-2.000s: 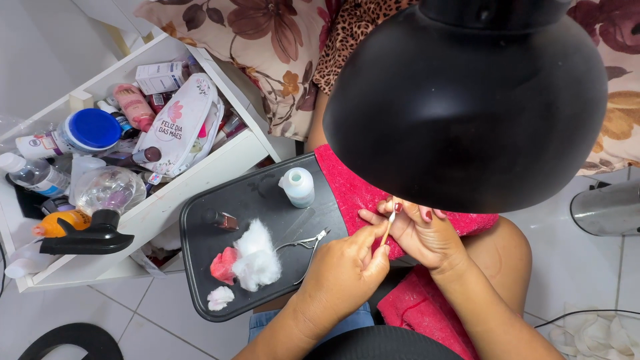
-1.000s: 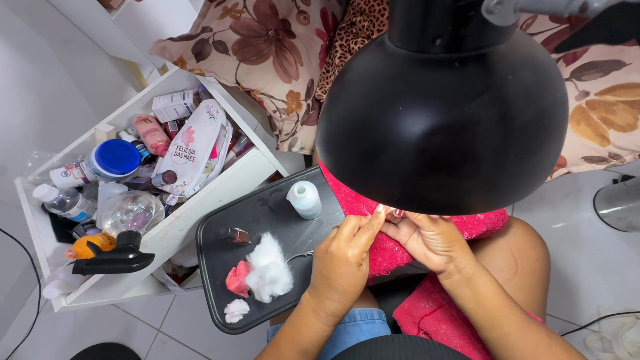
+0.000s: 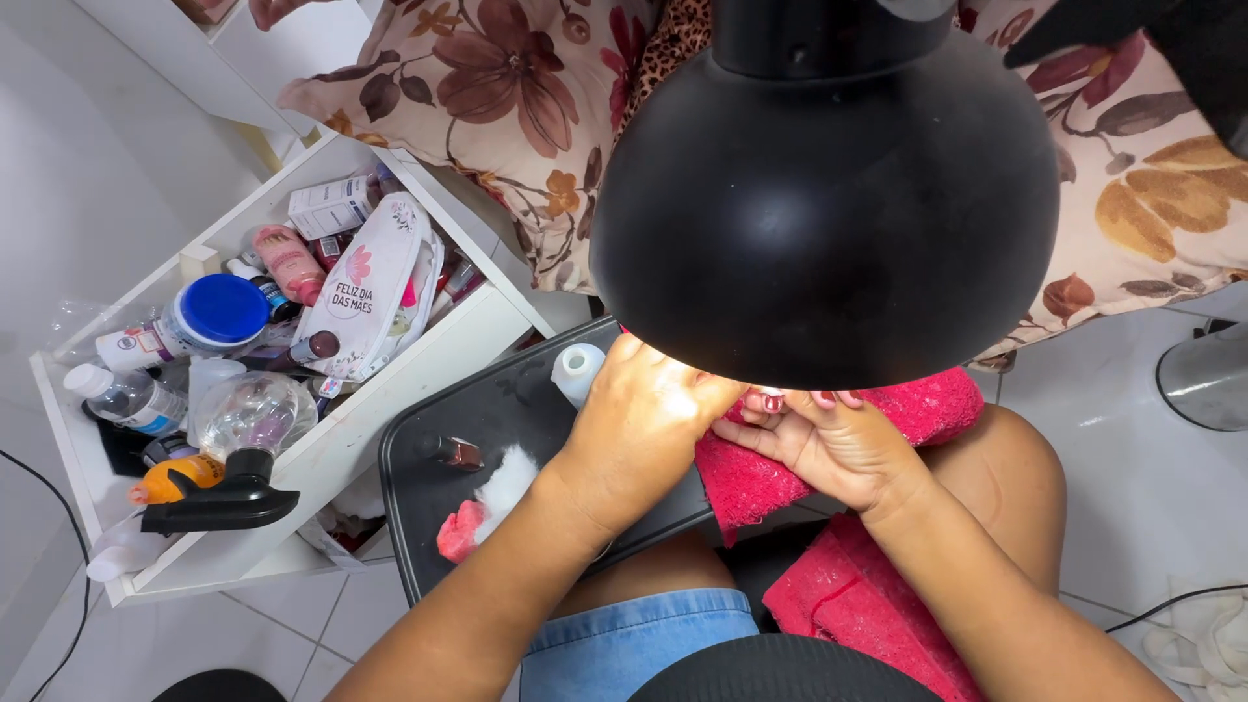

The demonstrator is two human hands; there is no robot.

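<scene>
My left hand (image 3: pixel 643 419) is over the right edge of the black tray (image 3: pixel 390 468), its fingertips hidden by the black lamp shade (image 3: pixel 824 214). To its right, my right hand (image 3: pixel 829 444) is palm up over a pink towel (image 3: pixel 751 483), some fingers curled. Dark red nails show in the bright light at the shade's rim; whose each is, I cannot tell. What either hand holds is hidden. On the tray are a white bottle (image 3: pixel 575 375) beside my left hand, a small dark red nail polish bottle (image 3: pixel 458 452), white cotton (image 3: pixel 507 487) and a pinkish-red piece (image 3: pixel 460 531).
At left an open white drawer (image 3: pixel 390 419) holds a blue-lidded jar (image 3: pixel 224 310), a spray bottle (image 3: pixel 255 419), a white pouch (image 3: pixel 361 288) and several bottles. Floral cushions (image 3: pixel 517 88) lie behind the lamp. A metal cylinder (image 3: pixel 1209 375) stands at right. Another pink towel (image 3: pixel 868 604) lies near my lap.
Two seconds ago my left hand held a thin stick with a white tip; now its fingertips are hidden. That hand has moved up toward the lamp, beside the white bottle. The view has shifted.
</scene>
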